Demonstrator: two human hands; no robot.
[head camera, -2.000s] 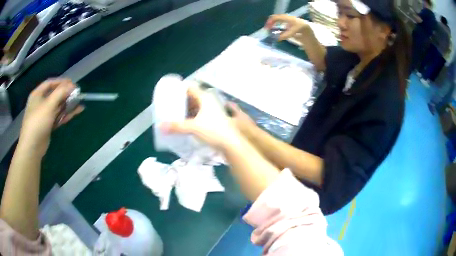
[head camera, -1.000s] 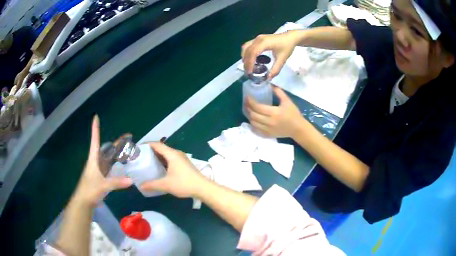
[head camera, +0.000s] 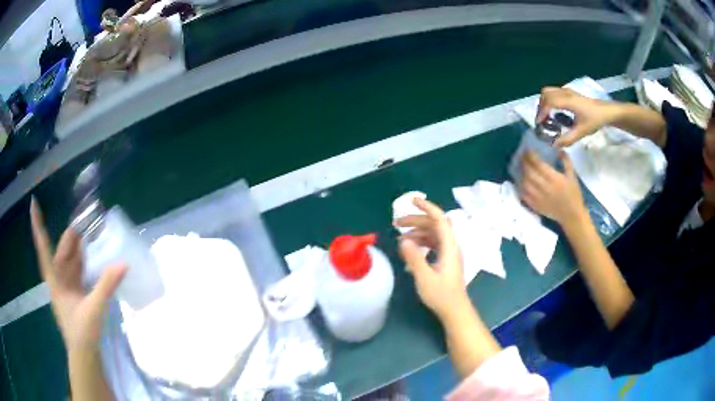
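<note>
My left hand holds a frosted solvent bottle with a shiny metal top, tilted and blurred, at the left above a white device housing. The housing lies on a clear plastic bag. My right hand is over the bench, fingers curved, beside a small white cloth; whether the fingers grip it I cannot tell. The refill bottle with its red cap stands upright between my hands.
At the right, another person's hands hold a second metal-topped bottle. White cloths lie between us. A metal rail crosses the green bench. Another white housing lies on plastic at the right.
The view has swung left. My right hand has let go of the solvent bottle, now in my left hand alone over the housing. My right hand has moved beside the white cloth.
</note>
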